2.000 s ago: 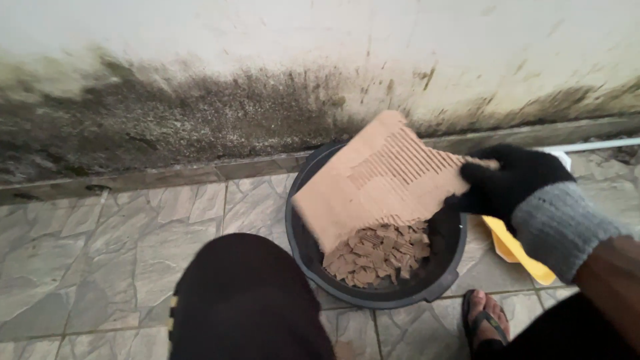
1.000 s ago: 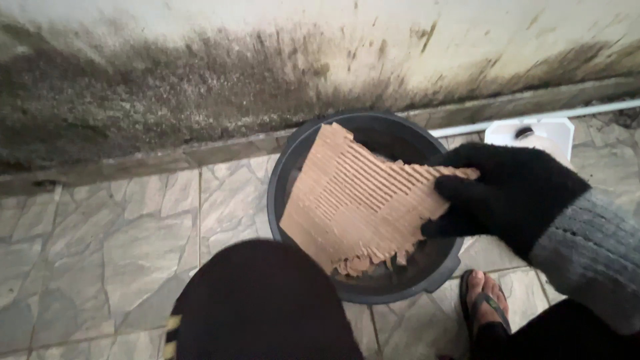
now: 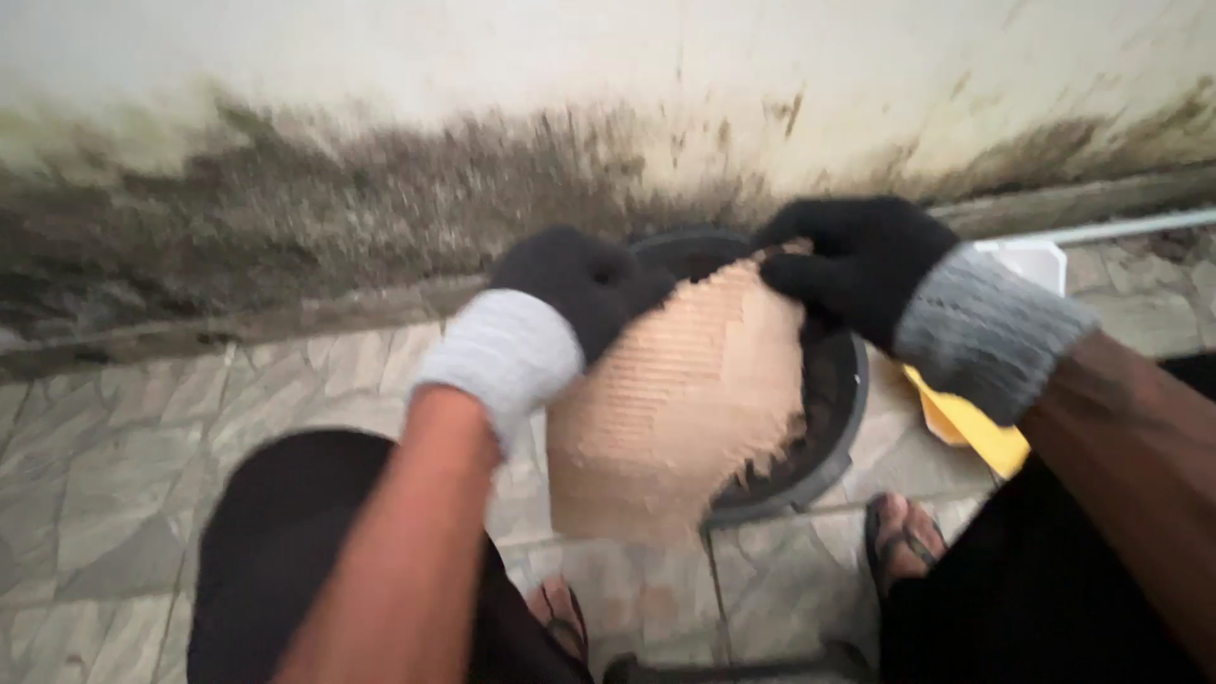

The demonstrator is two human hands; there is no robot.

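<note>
Both my hands wear black knit gloves with grey cuffs. A torn piece of corrugated cardboard point(image 3: 684, 389) with ragged edges slants over a round black plastic tub point(image 3: 841, 418). My right hand point(image 3: 855, 266) pinches its upper right corner between thumb and fingers. At the cardboard's upper left edge, my left hand point(image 3: 589, 290) has its fingers closed on it. The cardboard covers most of the tub's opening, and what lies inside is mostly hidden.
A stained wall point(image 3: 608, 142) runs behind the tub. Right of it are a yellow object point(image 3: 969, 423), a white container point(image 3: 1031, 261) and a white pipe point(image 3: 1121, 226) on the tiled floor point(image 3: 123, 484). My knees and sandaled feet frame the near side.
My left hand has come into view and taken hold of the cardboard. The cardboard has turned in my right hand, its lower end now hanging past the tub's near left rim.
</note>
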